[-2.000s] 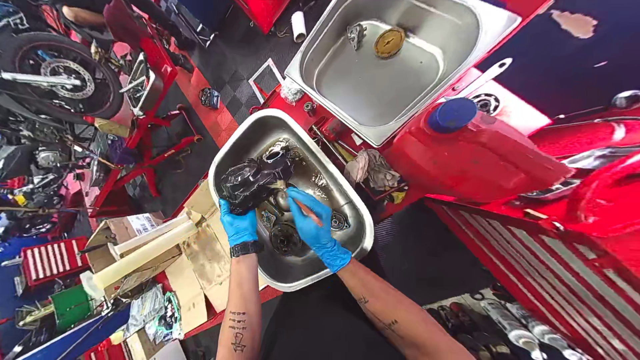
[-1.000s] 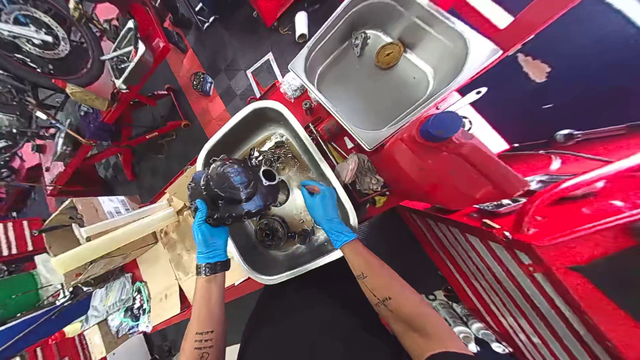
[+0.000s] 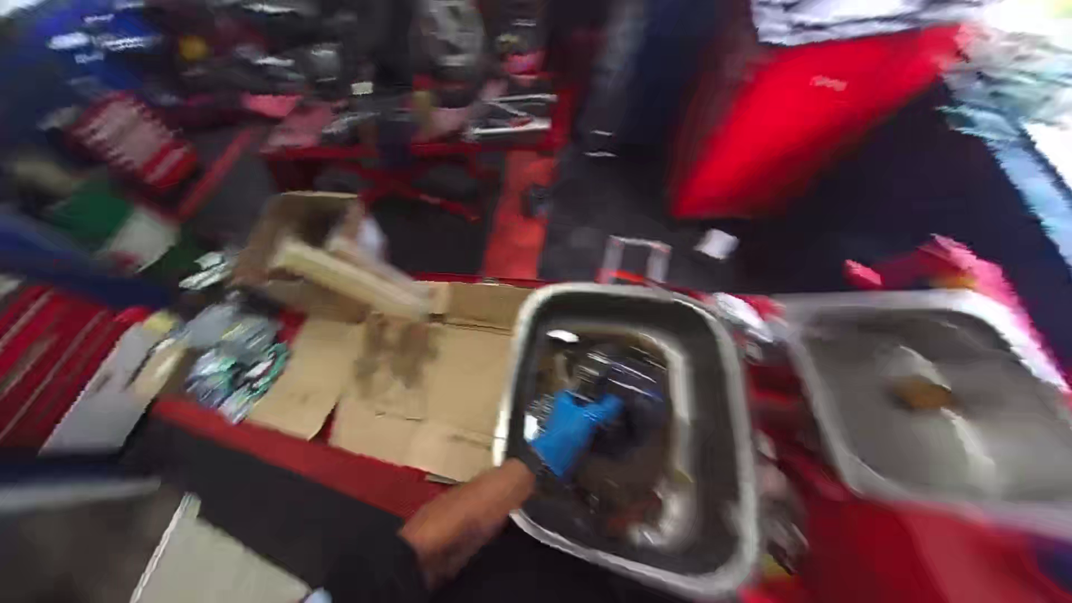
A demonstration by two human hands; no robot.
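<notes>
The view is blurred. My left hand, in a blue glove, reaches into the metal basin and rests on a dark metal engine cover that lies in it. Whether its fingers grip the cover is not clear. Dark liquid and smaller parts, too blurred to name, lie around the cover. My right hand is out of view.
A second metal basin with a brownish round part stands at the right. Stained cardboard covers the red bench left of the first basin. An open cardboard box and crumpled plastic packaging lie further left.
The view has swung strongly to the left. The engine cover, held up by my left hand one second ago, is now lower in the basin. My right hand has left the view.
</notes>
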